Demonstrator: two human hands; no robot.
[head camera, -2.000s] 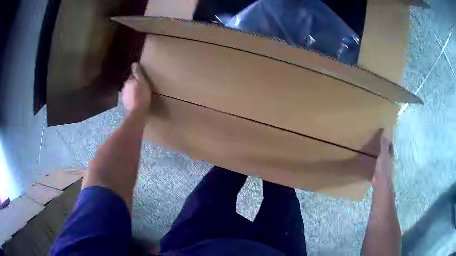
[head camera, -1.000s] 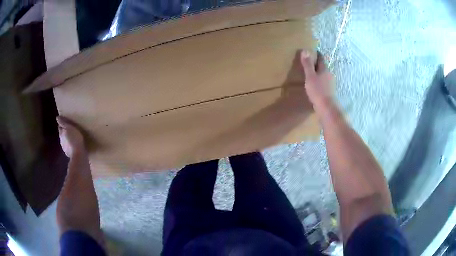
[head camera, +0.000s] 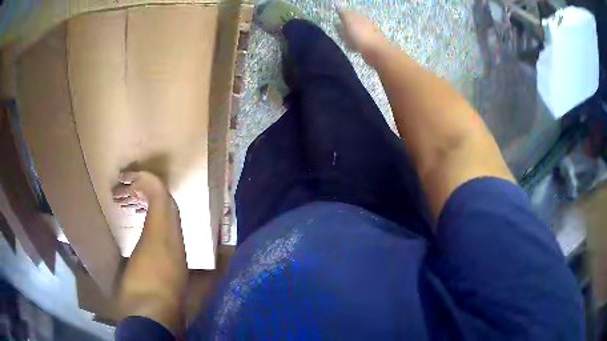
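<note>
A long brown cardboard carton (head camera: 166, 86) fills the left side of the view, its long panels running from top to bottom. My left hand (head camera: 138, 190) is over the carton with its fingers spread and curled near a panel crease; it grips no edge that I can see. My right hand (head camera: 357, 30) is at the top centre over the floor, away from the carton, and nothing shows in it. Its fingertips are blurred.
My legs (head camera: 313, 106) stand on speckled grey floor (head camera: 426, 23) right of the carton. More brown flaps (head camera: 26, 220) lie at the far left. A white roll or container (head camera: 568, 61) and dark framework (head camera: 526, 153) are at the right.
The view has turned. Both hands have left the ends of the carton they held; my left hand is now over a carton's panels and my right hand is off to the side. The dark bagged contents are out of view.
</note>
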